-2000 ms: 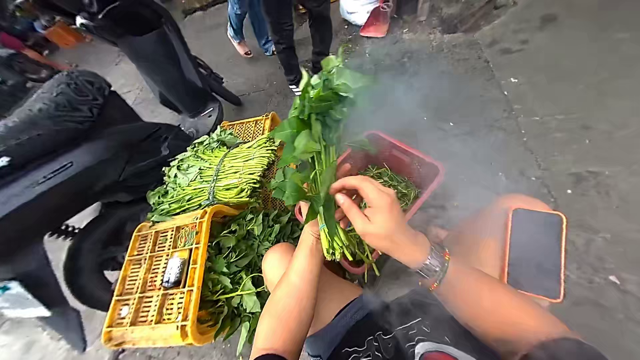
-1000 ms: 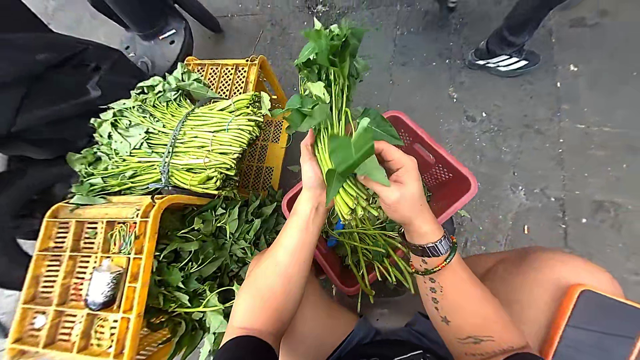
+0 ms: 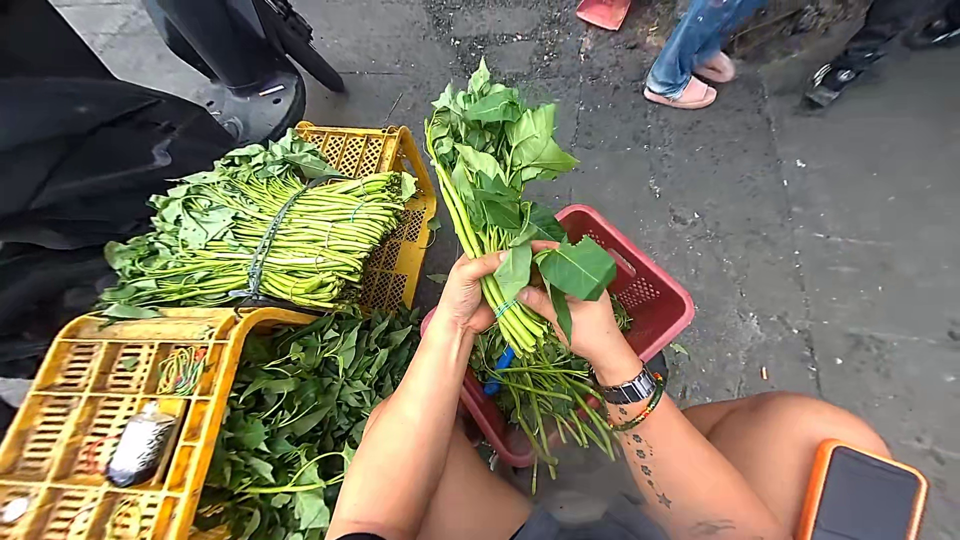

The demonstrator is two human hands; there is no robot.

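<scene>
A bunch of leafy greens stands upright between my hands, a thin band around its lower stems. My left hand is closed around the stems from the left. On the right, my right hand holds the bunch, with a few broad leaves over its fingers. Below them is a red plastic basket with cut stems and a blue object, perhaps a handle. A large bundle of greens, tied with a dark cord, lies on a yellow plastic crate to the left.
Loose greens fill the space beside another yellow crate, which carries rubber bands and a small bottle. An orange-cased phone rests on my right thigh. Black vehicle parts stand upper left; people's feet are at the upper right.
Both hands still hold the bunch over the basket. The view has shifted, and a person in jeans and pink slippers now shows at the upper right.
</scene>
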